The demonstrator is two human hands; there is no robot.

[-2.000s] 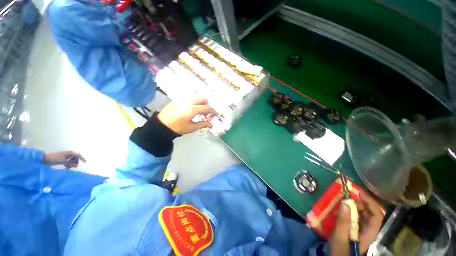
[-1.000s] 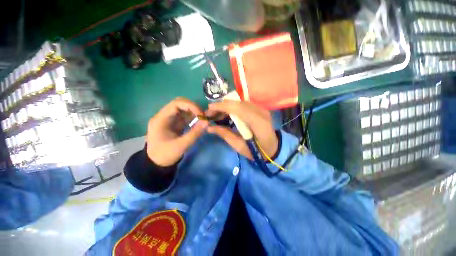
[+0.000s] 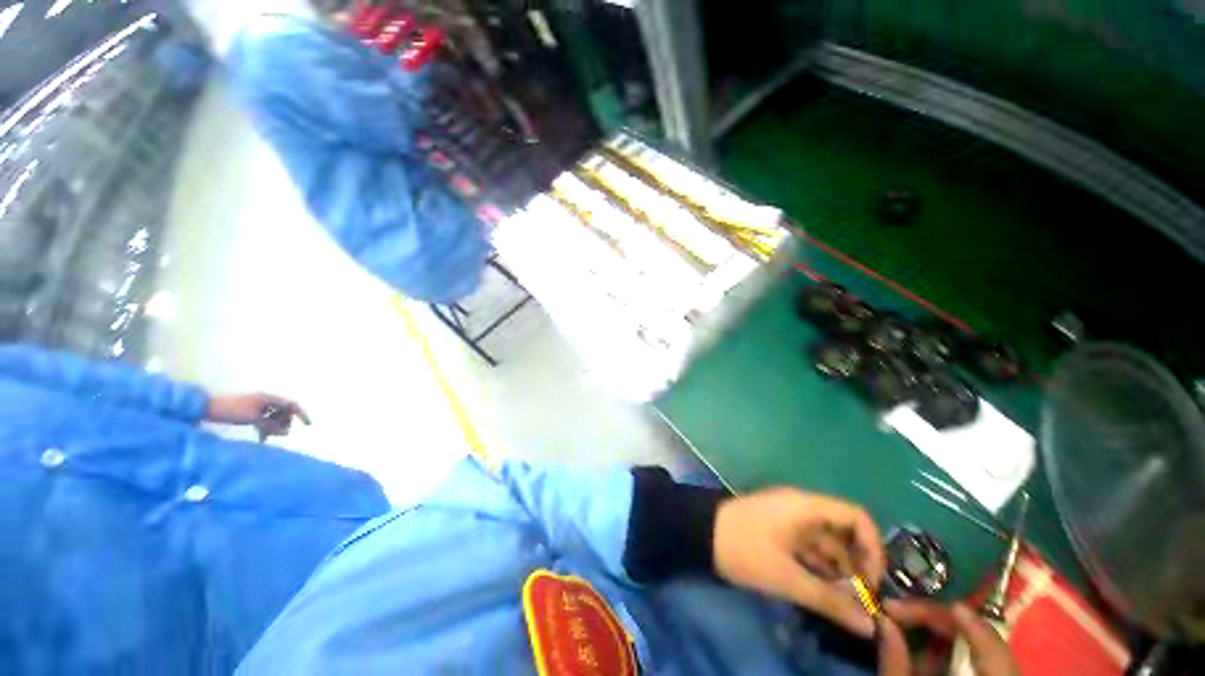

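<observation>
My left hand is at the bench's near edge, fingertips pinching a small piece with a yellow end, apparently a battery cell. My right hand is cut off by the bottom edge, its fingertips close to that piece. It also holds the soldering iron by its cream grip, with the metal shaft pointing up. A round device unit lies on the green mat just beyond my fingers. Thin tweezers lie beside it. The red pad is under and right of the iron.
A bright battery tray stack stands at the bench's left end. Black round units cluster beside white paper. A clear funnel hood is at right. One person is beyond the trays; another is at lower left.
My left hand has left the battery tray and come to my right hand, with the small piece in its fingertips. The view swung down to the bench and back left.
</observation>
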